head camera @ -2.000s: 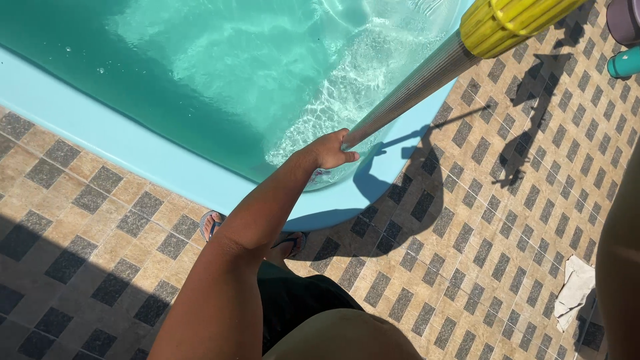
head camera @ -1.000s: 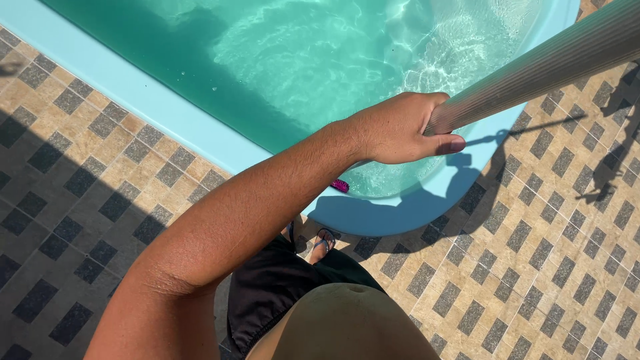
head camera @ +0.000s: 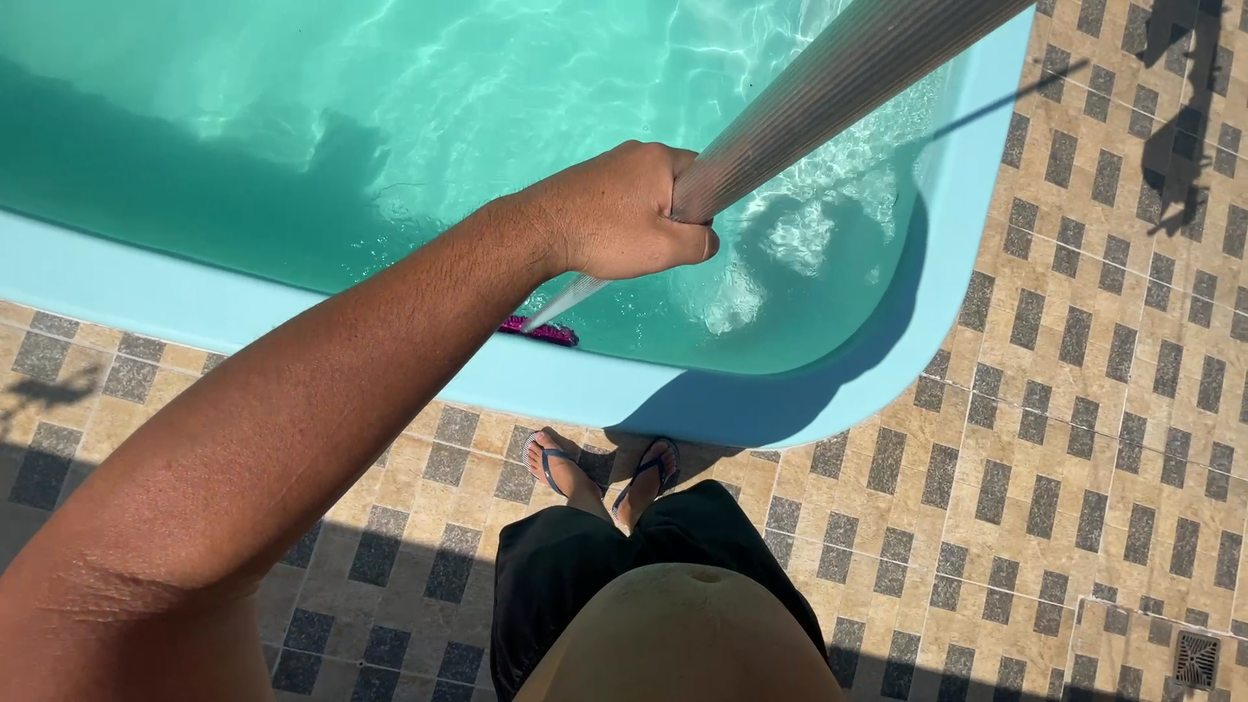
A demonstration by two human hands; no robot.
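Observation:
My left hand (head camera: 634, 210) is closed around a ribbed metal pole (head camera: 809, 107), its thumb along the lower side. The pole slants from the upper right down past the hand into the pool. At its lower end, a fuzzy magenta cleaning head (head camera: 551, 334) lies at the near inner wall, at the waterline or just under it; my forearm hides part of it. The greenish water (head camera: 526, 97) is rippled, with shadows across it. My right hand is out of view, as is the pole's upper end.
The pale blue pool rim (head camera: 604, 388) curves around the corner at right. My feet in flip-flops (head camera: 648, 468) stand close to it on patterned tiles (head camera: 1029, 322). A floor drain grate (head camera: 1195, 660) is at the lower right. Shadows cross the tiles.
Two seconds ago a yellow part showed near the pole's upper end; it is now out of view. The magenta head shows since one second ago. My left hand has kept hold of the pole.

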